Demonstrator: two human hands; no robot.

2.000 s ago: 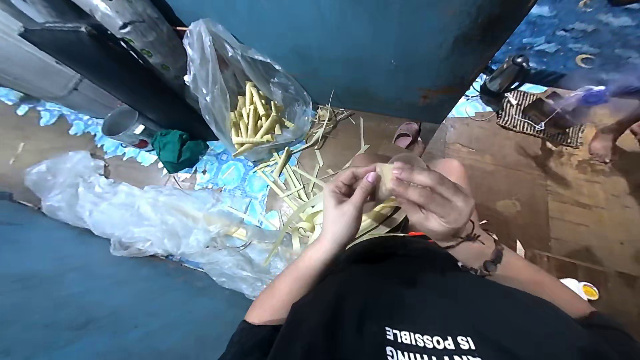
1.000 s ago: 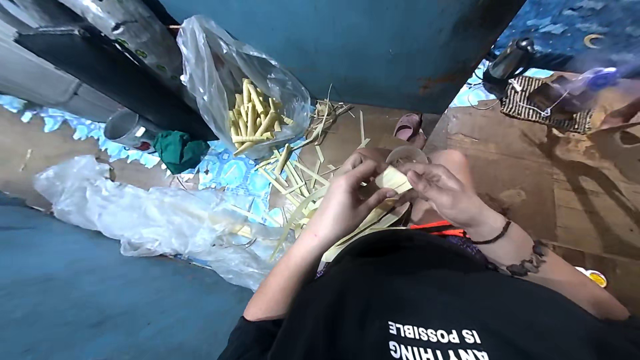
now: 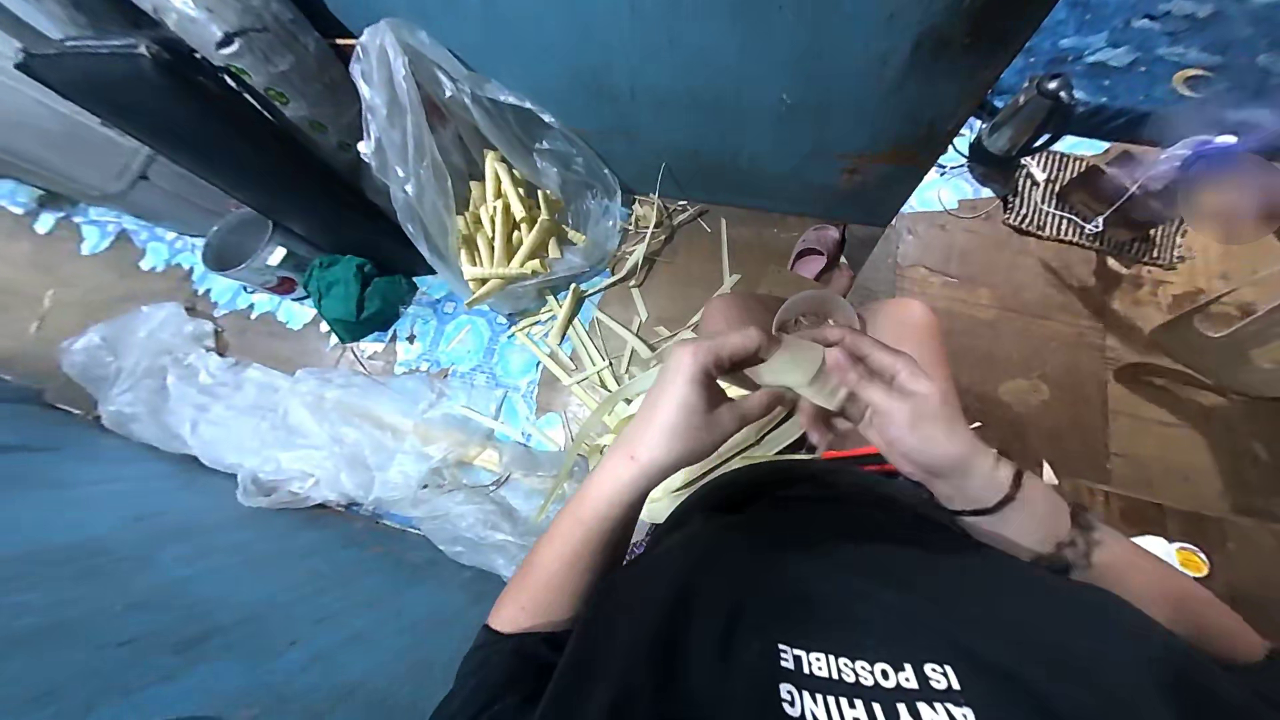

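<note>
A pale leaf strip (image 3: 795, 365), partly curled, spans the gap between my two hands above my lap. My left hand (image 3: 710, 400) pinches one end of it, and my right hand (image 3: 885, 395) grips the other end. Just beyond my fingers a round translucent container (image 3: 815, 310) sits by my knees. Long pale leaf strips (image 3: 600, 360) lie loose over my lap and the floor to the left. Rolled yellow-green leaf tubes (image 3: 510, 225) fill the lower part of a clear plastic bag (image 3: 410, 130).
A crumpled plastic sheet (image 3: 330, 430) spreads along the left. Near it are a dark green cloth (image 3: 358, 300) and a clear tub (image 3: 240, 245). A blue panel (image 3: 660, 90) stands ahead. At right are a striped mat (image 3: 1060, 205) and a black bottle-like object (image 3: 1025, 115).
The strip between my hands has shifted in shape and angle, and my fingers have changed their hold on it. The bag of rolled tubes has stayed where it was.
</note>
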